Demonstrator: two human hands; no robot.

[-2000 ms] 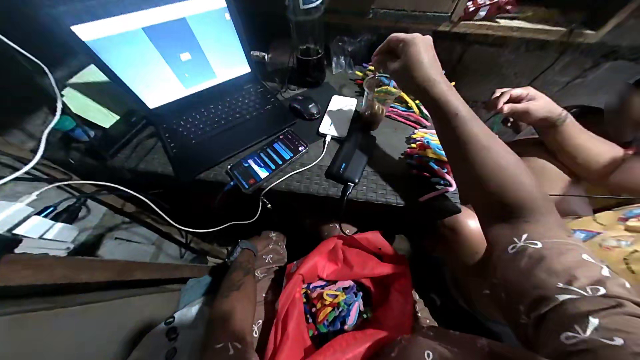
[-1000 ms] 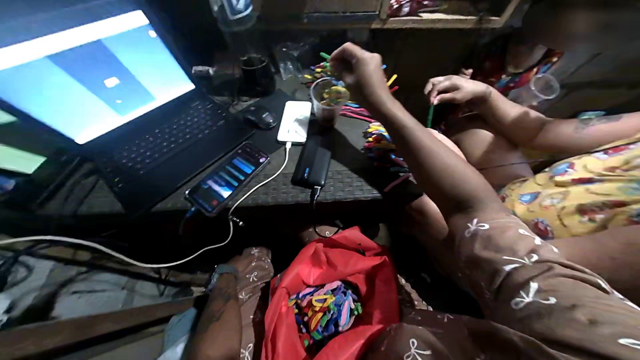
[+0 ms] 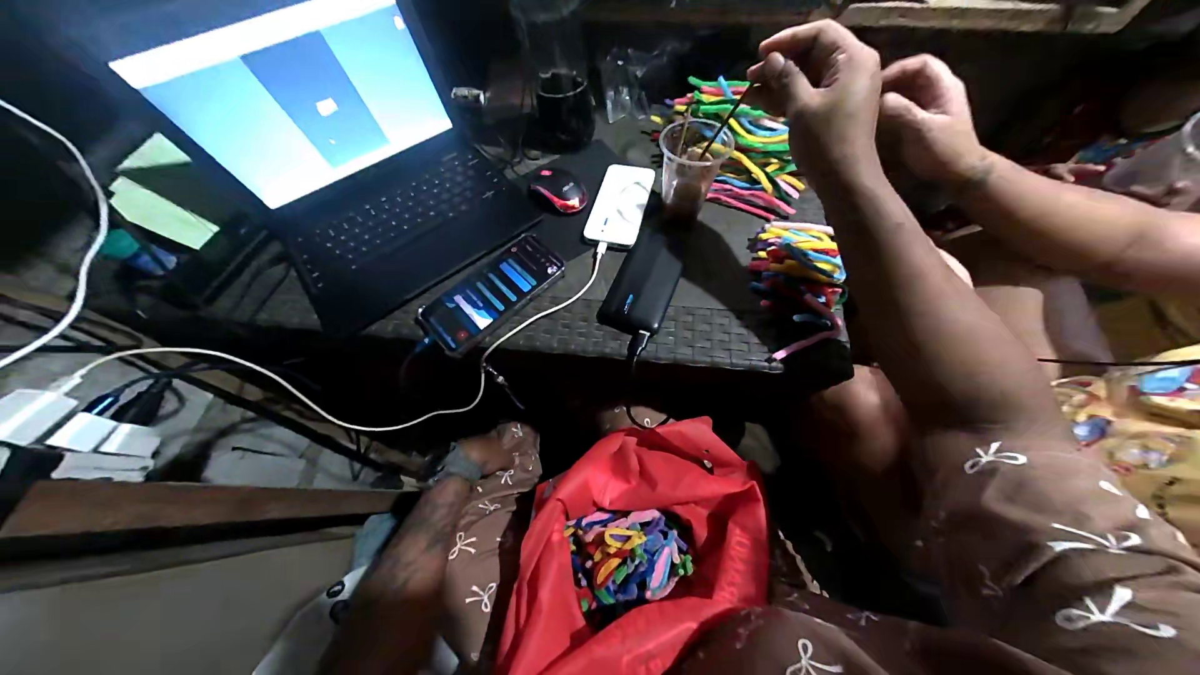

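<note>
My right hand is raised above the back right of the table. Its fingertips pinch a thin dark stick that slants down into a clear plastic cup of brown drink. Behind the cup are loose colourful twisted strips, perhaps balloons. A stacked bundle of them lies at the table's right edge. Low in view, my left hand rests on brown, bow-patterned cloth over my knee; its fingers are mostly hidden. Between my legs a red fabric bag stands open, with many short multicoloured pieces inside.
A laptop, mouse, white phone, dark phone and black power bank occupy the woven table. White cables hang in front. Another person's hand is beside my right hand.
The other person's hand, apart from mine and holding something green a second ago, is now close beside my right hand. The view has shifted. My left hand stays on my knee.
</note>
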